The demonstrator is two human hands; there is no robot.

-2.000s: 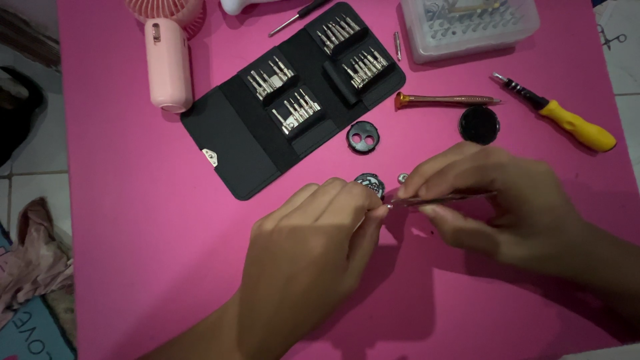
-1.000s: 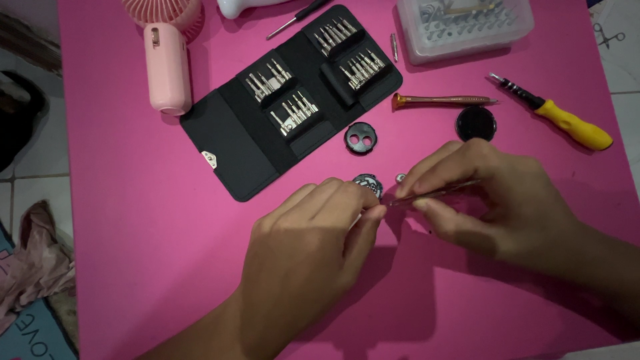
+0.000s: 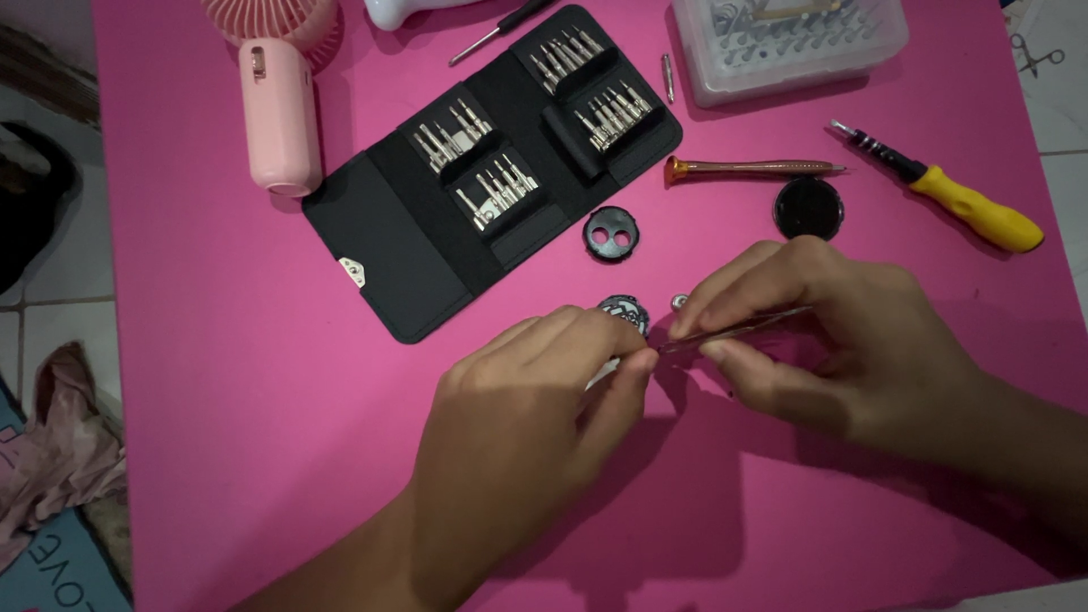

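Note:
My right hand (image 3: 816,348) holds thin metal tweezers (image 3: 731,330), their tips pointing left to the fingertips of my left hand (image 3: 544,408). Thumb and forefinger of the left hand are pinched on something small, mostly hidden by the fingers. Just behind them lies a round black-and-white patterned part (image 3: 623,313), partly covered by the left hand. A small round metal piece (image 3: 679,302) is beside the right fingertips. Farther back are a black disc with two holes (image 3: 611,235) and a dark round cap (image 3: 808,209).
A black folding case (image 3: 408,246) of screwdriver bits lies behind my left hand. Around it are a pink handheld fan (image 3: 280,119), a small screwdriver (image 3: 476,47), a clear plastic box (image 3: 790,76), a copper-coloured screwdriver (image 3: 756,168) and a yellow-handled screwdriver (image 3: 977,208), all on a pink tabletop (image 3: 255,425).

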